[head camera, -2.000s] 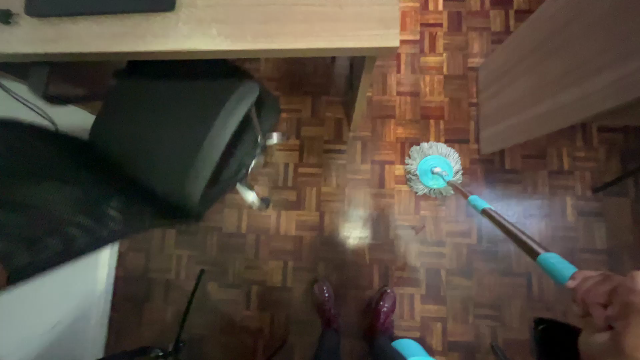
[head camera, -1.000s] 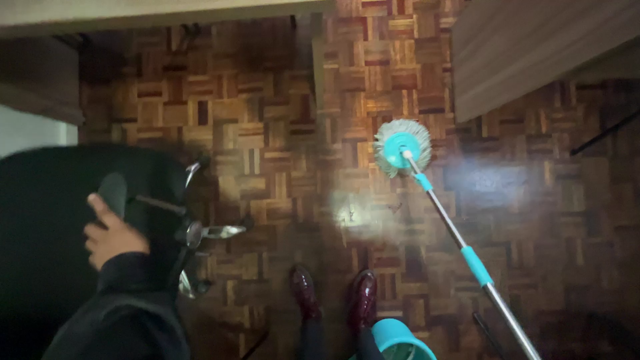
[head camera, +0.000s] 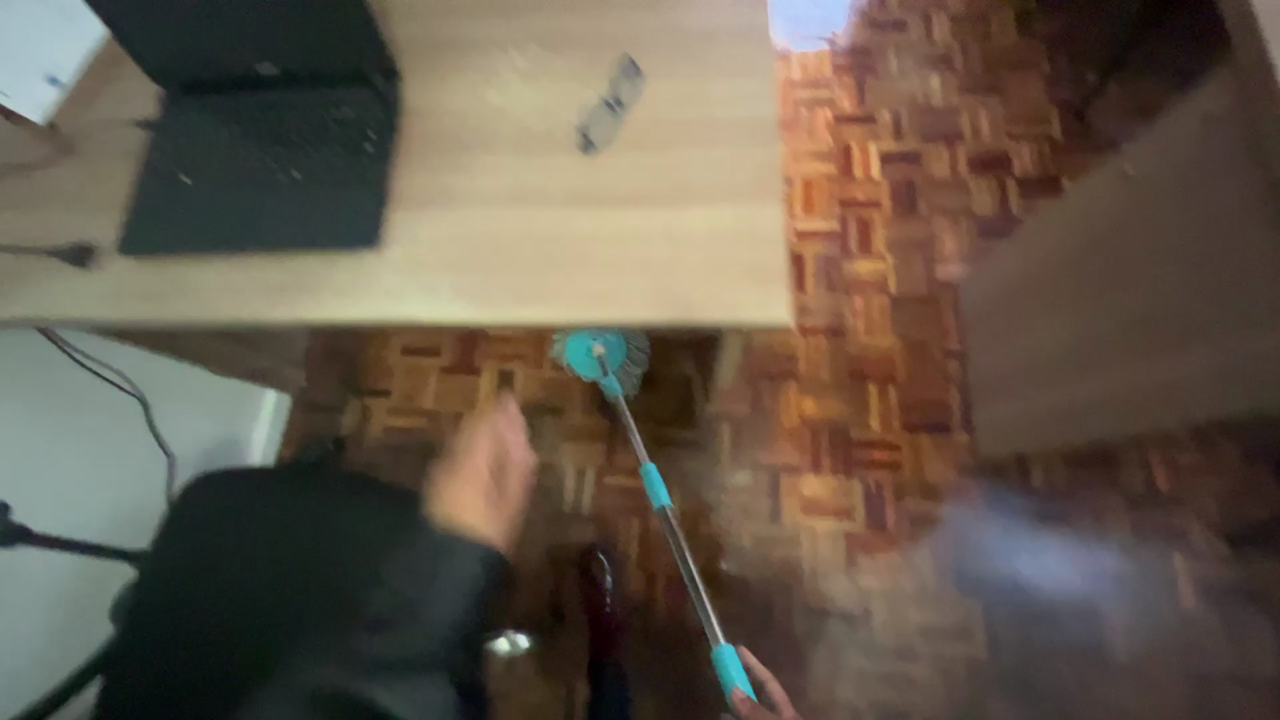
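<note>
My right hand (head camera: 765, 690), at the bottom edge, is closed round the turquoise grip of a mop handle (head camera: 685, 560). The handle slants up and left to a round mop head (head camera: 605, 358) with a turquoise disc and pale strands, at the front edge of a wooden desk (head camera: 560, 270), which hides part of its far side. My left hand (head camera: 487, 470) is blurred, left of the handle and touching nothing that I can make out; its dark sleeve reaches in from the lower left, over or beside a black office chair (head camera: 250, 560).
On the desk lie an open black laptop (head camera: 270, 170), eyeglasses (head camera: 610, 105) and a cable plug (head camera: 75, 254). A wooden panel (head camera: 1120, 300) stands at the right. Cables (head camera: 140, 400) hang by the pale wall at left. A dark red shoe (head camera: 602, 590) is on the parquet floor (head camera: 860, 420).
The mop head has moved left, from the open floor to the desk's front edge. My left hand has come away from the chair. The view has shifted to take in the desktop.
</note>
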